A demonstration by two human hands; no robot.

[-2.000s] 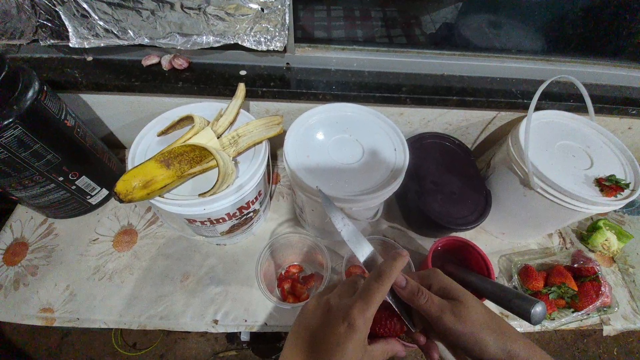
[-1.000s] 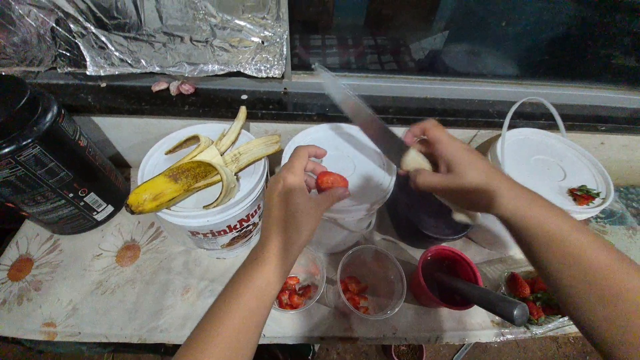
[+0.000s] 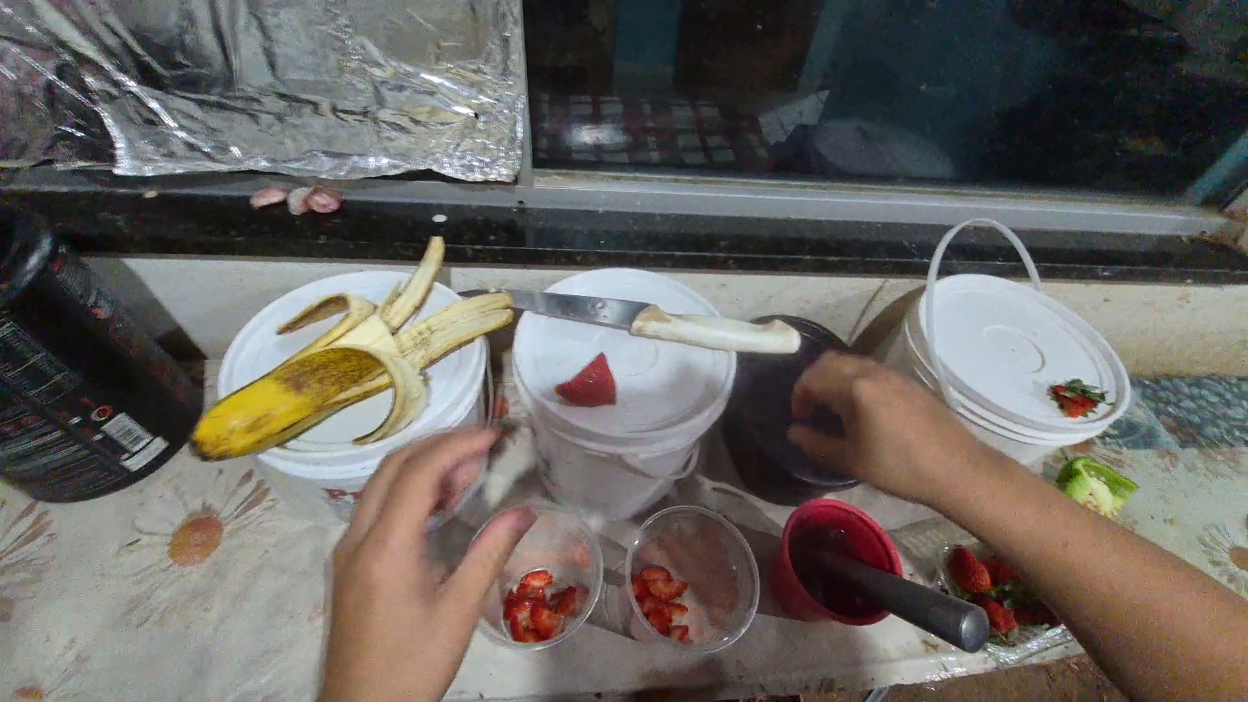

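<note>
My left hand (image 3: 419, 556), fingers apart and holding nothing, is at the left side of a clear plastic cup (image 3: 542, 575) with cut strawberry pieces. A second clear cup (image 3: 694, 577) beside it holds more pieces. My right hand (image 3: 858, 429) is empty with curled, parted fingers over the dark purple lidded tub (image 3: 770, 429). A knife with a pale handle (image 3: 717, 330) lies across the middle white bucket lid (image 3: 643, 292), and a piece of strawberry (image 3: 588, 382) rests on that lid. A red cup (image 3: 840, 561) holds a grey-handled utensil (image 3: 907, 600).
A partly peeled banana (image 3: 312, 385) lies on the left white bucket. A black container (image 3: 83, 370) stands far left. To the right are a handled white bucket (image 3: 1014, 341) with a strawberry top (image 3: 1076, 398), a green pepper piece (image 3: 1097, 486) and a strawberry tray (image 3: 1043, 639).
The knife has left my right hand and lies across the middle bucket. My left hand has let go of the strawberry and moved down toward the cups; a strawberry piece is on the middle lid.
</note>
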